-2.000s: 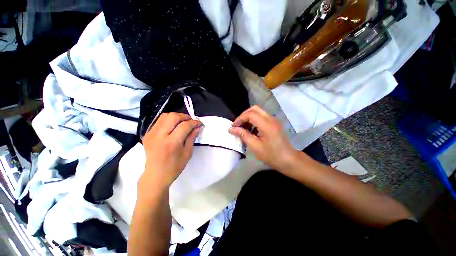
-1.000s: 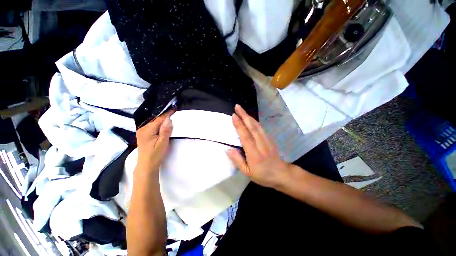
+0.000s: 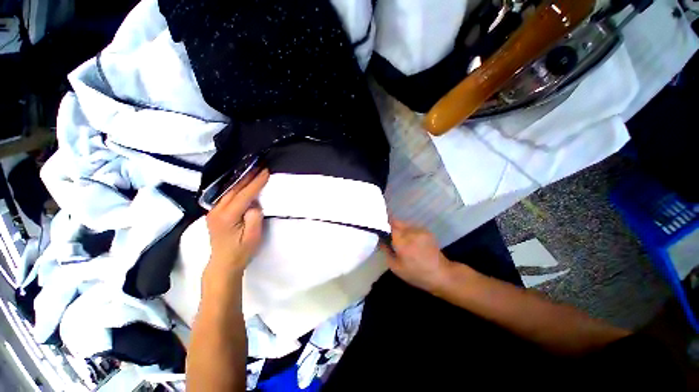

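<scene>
A white band [image 3: 326,197] with a thin black edge lies curved over an off-white pad [image 3: 299,276]. The speckled black garment body [image 3: 276,61] stretches away behind it, with plain dark lining [image 3: 326,159] showing above the band. My left hand [image 3: 239,218] lies at the band's left end, its fingertips at the edge of the dark opening. My right hand [image 3: 414,251] pinches the garment's edge at the band's lower right corner. The fingertips of my right hand are partly hidden.
A steam iron [image 3: 536,76] with an orange-brown wooden handle stands on white cloth [image 3: 506,161] at upper right. Heaped white and black garment pieces [image 3: 146,184] lie at left. A blue crate [image 3: 659,218] is at far right, and white scraps [image 3: 534,255] lie on the floor.
My right hand has moved from lying flat on the band to its lower right corner and closed on the edge. Earlier, both hands pinched the band; it now lies smoother and wider.
</scene>
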